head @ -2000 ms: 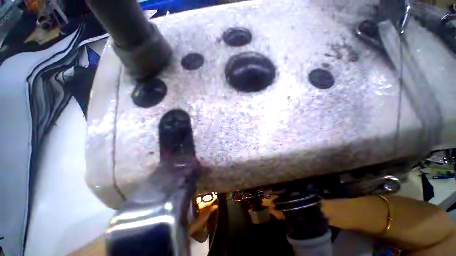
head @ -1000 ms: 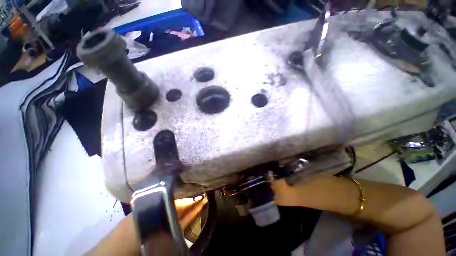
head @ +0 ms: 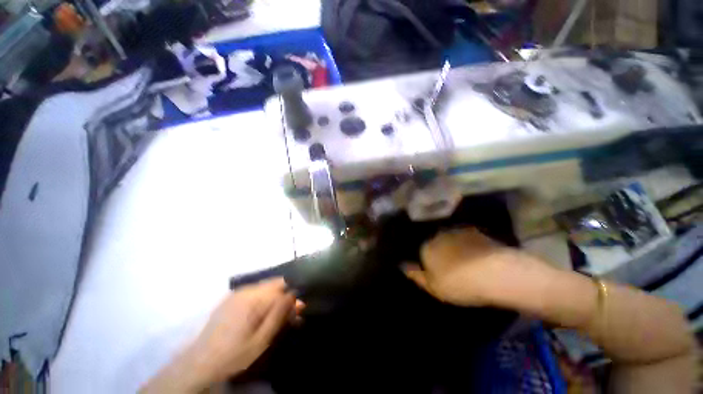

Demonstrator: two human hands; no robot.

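Note:
A black fabric panel [head: 362, 331] lies under the sewing machine head [head: 385, 131] and spreads toward me. My left hand [head: 258, 315] is at the panel's left edge, left of the needle area, with thumb and fingers closed on the fabric. My right hand [head: 455, 265] rests on the panel to the right of the needle area, fingers bent; whether it grips the cloth cannot be told. The lamp lights the presser foot area [head: 339, 235], which is blurred.
Stacked white-faced panels [head: 50, 177] with dark edges lie at the left. A blue tray [head: 270, 42] with black and white scraps stands behind the table. A blue plastic basket [head: 532, 362] is below the right forearm. A shiny packet [head: 617, 219] lies at the right.
The view has moved back from the machine head, so more of the table shows. Both hands now show clearly in front of the head; my left hand has moved left of the needle area.

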